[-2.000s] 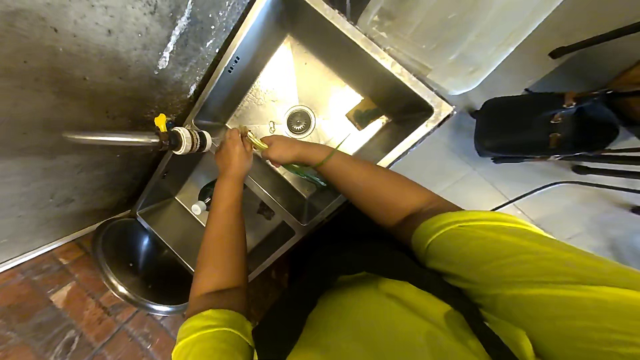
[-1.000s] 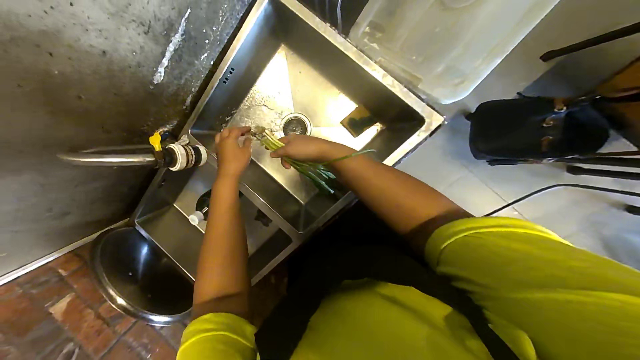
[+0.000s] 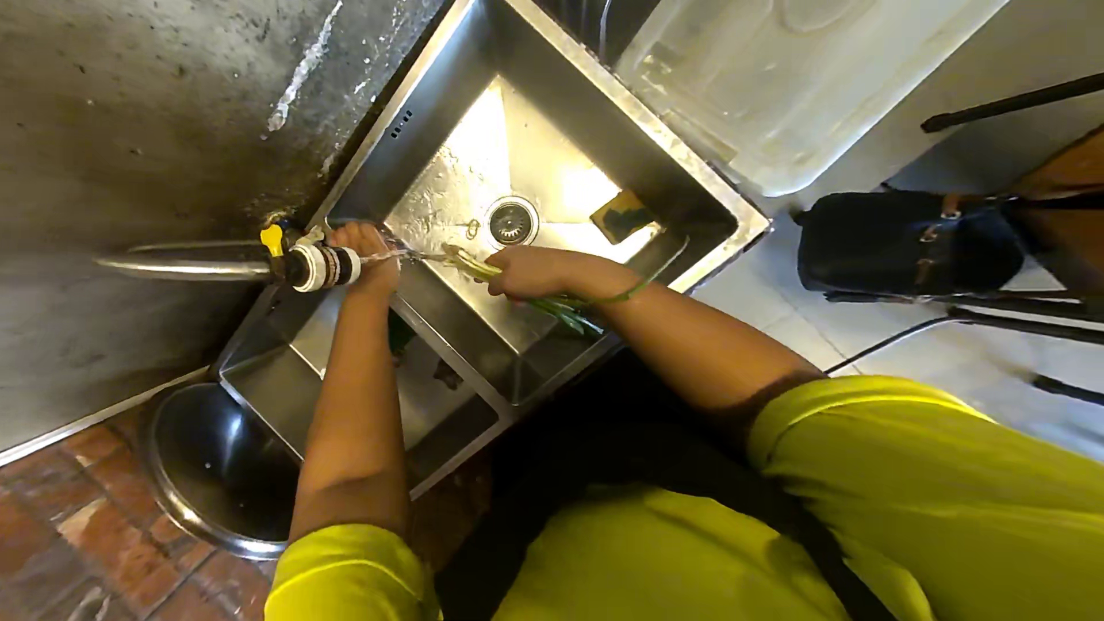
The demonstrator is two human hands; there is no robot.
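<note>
My right hand (image 3: 530, 272) is closed around a bunch of green onions (image 3: 473, 262) over the large basin of the stainless steel sink (image 3: 552, 138). The pale root ends point toward the tap, and the green leaves hang beyond my hand, one along my wrist. My left hand (image 3: 369, 254) is beside the tap nozzle (image 3: 323, 266), in or next to a stream of water. Whether its fingers hold anything is hard to tell. Below the onions' root ends lies the round drain (image 3: 511, 222).
A sponge (image 3: 622, 216) lies in the large basin. Left of my forearm is a round metal bowl (image 3: 220, 470). A translucent plastic tub (image 3: 776, 86) stands beyond the sink, and a black bag (image 3: 906, 244) is at the right. The tap's yellow handle (image 3: 272, 240) is near the wall.
My left hand has moved from the onions' root ends toward the tap nozzle. My right hand still holds the bunch, whose leaves were more spread out a second ago.
</note>
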